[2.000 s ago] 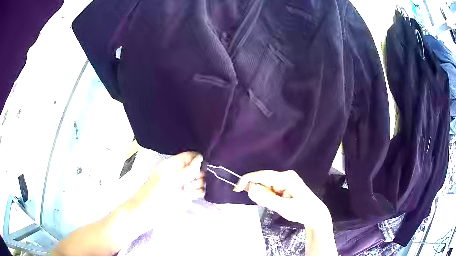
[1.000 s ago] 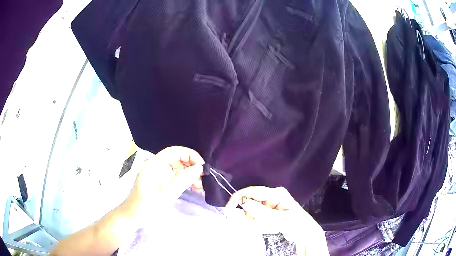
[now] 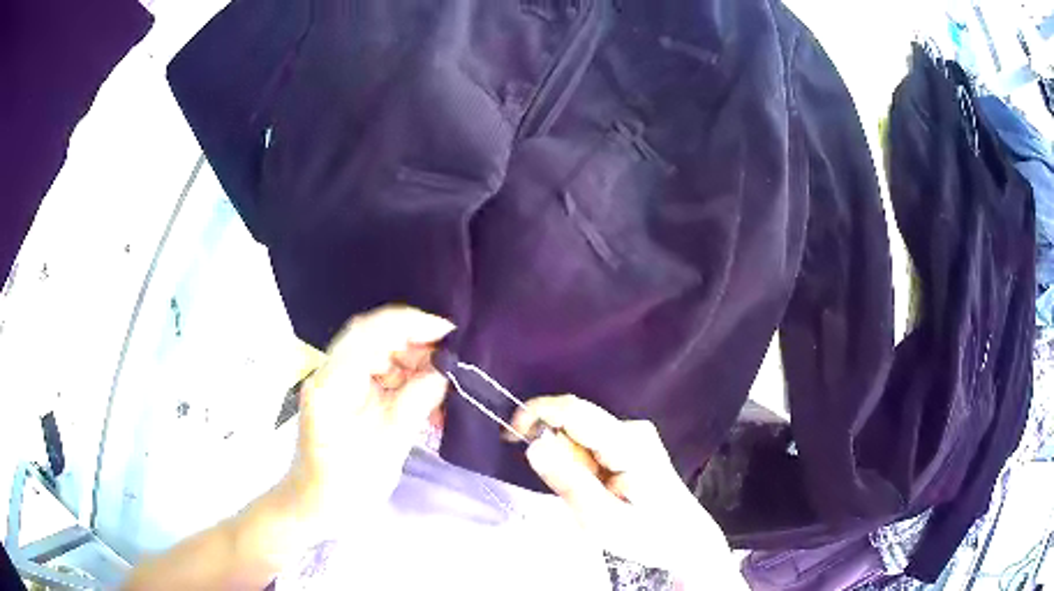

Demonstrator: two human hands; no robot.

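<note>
A large dark purple-black jacket point(image 3: 647, 266) lies spread in front of me, its front opening running down the middle. My left hand point(image 3: 376, 398) pinches the jacket's front edge near the hem. My right hand point(image 3: 601, 468) holds a thin silvery wire tool point(image 3: 483, 390), shaped like a narrow loop. The tool's far end meets the jacket edge at my left fingertips. Glare washes out both hands, and the exact contact point is too small to tell.
Other black garments point(image 3: 962, 231) with hanger hooks lie at the right, blue-grey cloth point(image 3: 1023, 133) beyond them. Dark cloth point(image 3: 58, 92) is at the upper left. The white tabletop point(image 3: 208, 312) shows at the left.
My left hand has moved up and slightly left with the pinched edge, pulling folds into the jacket front. My right hand and the tool dipped, then rose and shifted left.
</note>
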